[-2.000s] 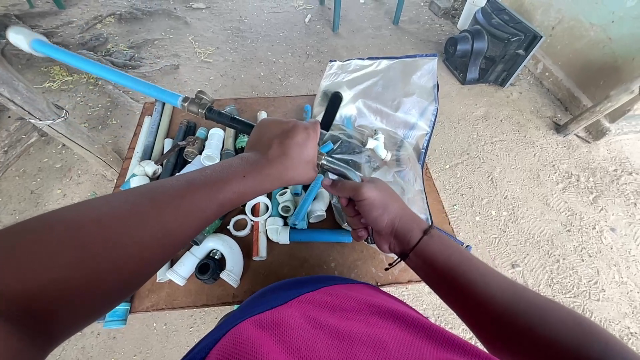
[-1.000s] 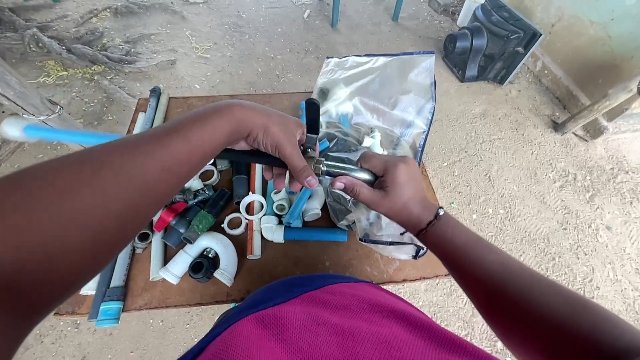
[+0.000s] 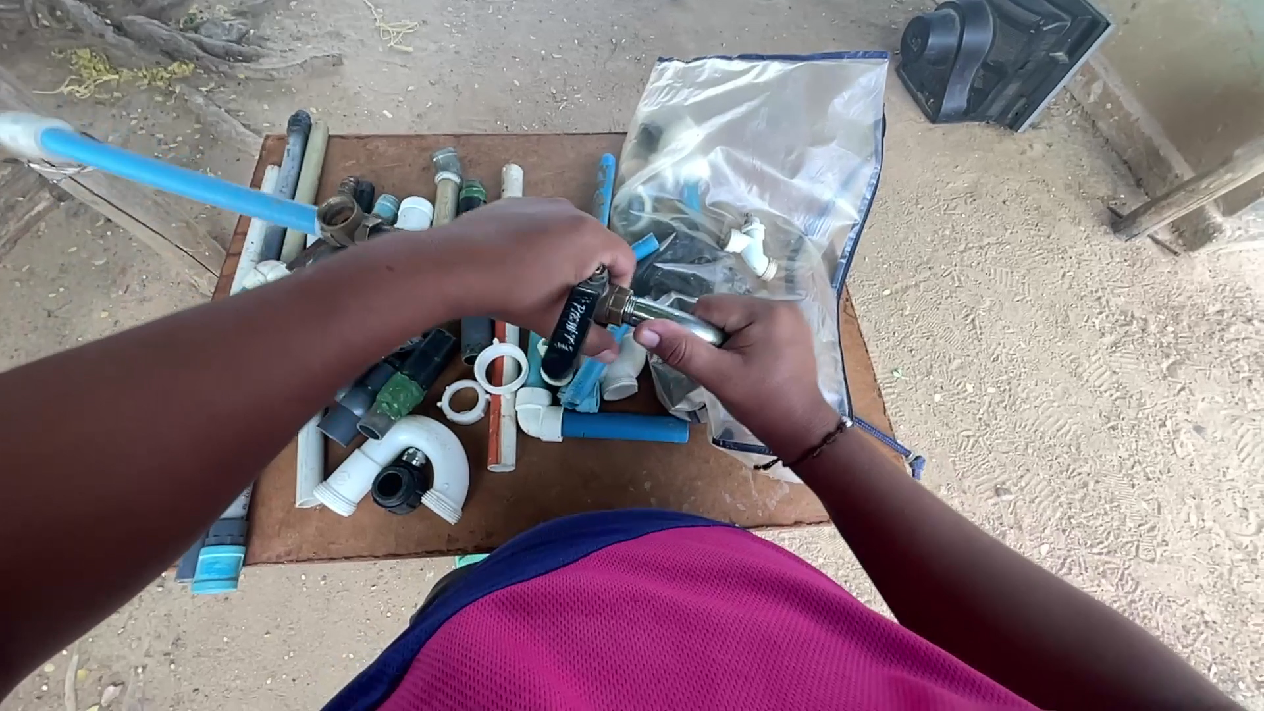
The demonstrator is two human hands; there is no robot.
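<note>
My left hand (image 3: 543, 262) grips a valve with a black lever handle (image 3: 575, 326) that bears writing. From its brass nut (image 3: 614, 305) a curved chrome spout (image 3: 681, 318) runs to the right, and my right hand (image 3: 760, 360) holds that spout between thumb and fingers. On the far side of my left forearm a blue pipe (image 3: 188, 185) with a white end slants to a brass fitting (image 3: 343, 219); my arm hides how these join the valve. Below my hands lie a white elbow (image 3: 539, 415) with a blue pipe piece (image 3: 627, 427) and white plastic rings (image 3: 501, 367).
A brown board (image 3: 612, 484) carries pipes, a white P-trap (image 3: 434, 449), a green-and-black fitting (image 3: 400, 395) and a clear plastic bag (image 3: 770, 109) of fittings. Beyond it a black object (image 3: 987, 59) lies on sandy ground near a wall and a wooden pole (image 3: 1195, 193).
The black lever, upright above my left hand a second ago, now points down toward me. My right hand stays on the spout. The white end of the blue pipe shows higher than one second ago.
</note>
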